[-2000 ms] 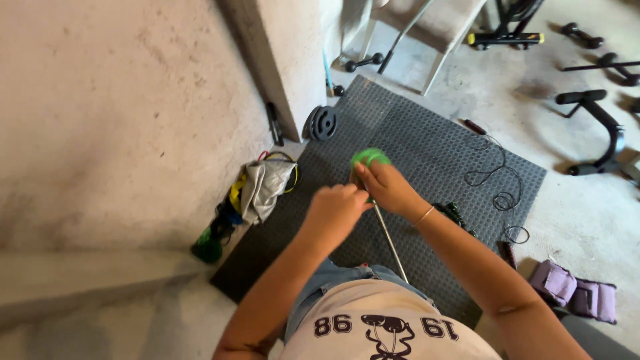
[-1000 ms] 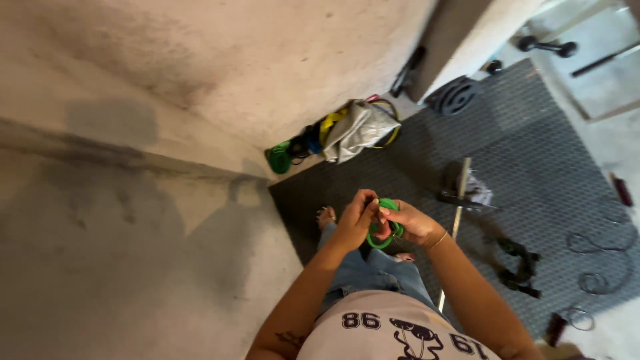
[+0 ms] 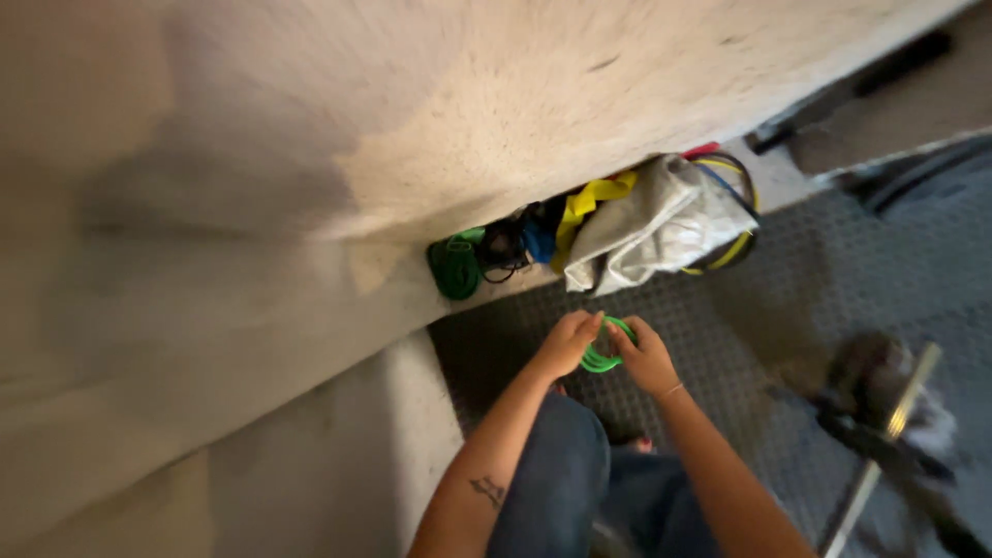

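A coiled bright green cord (image 3: 601, 361) is held between my two hands, above the dark rubber mat. My left hand (image 3: 570, 343) grips the coil on its left side and my right hand (image 3: 645, 358) grips it on the right, thumbs near each other at the top. Beyond the hands, by the foot of the wall, lie a dark green rolled strap (image 3: 456, 267), a black item (image 3: 504, 244), a yellow strap (image 3: 593, 198) and a crumpled silver-grey cloth or bag (image 3: 659, 225). Yellow and black tubing (image 3: 728, 252) shows beside the cloth.
The textured rubber mat (image 3: 744, 310) covers the floor under me. A metal bar (image 3: 860, 496) lies at the lower right with a blurred black strap-like item (image 3: 876, 442) across it. The concrete wall (image 3: 465, 139) runs along the far side. A dark weight plate (image 3: 930, 174) is at the right.
The view has swung left toward the wall items. Two seconds ago my hands were beside the metal bar; now they hold the green coil nearer the wall.
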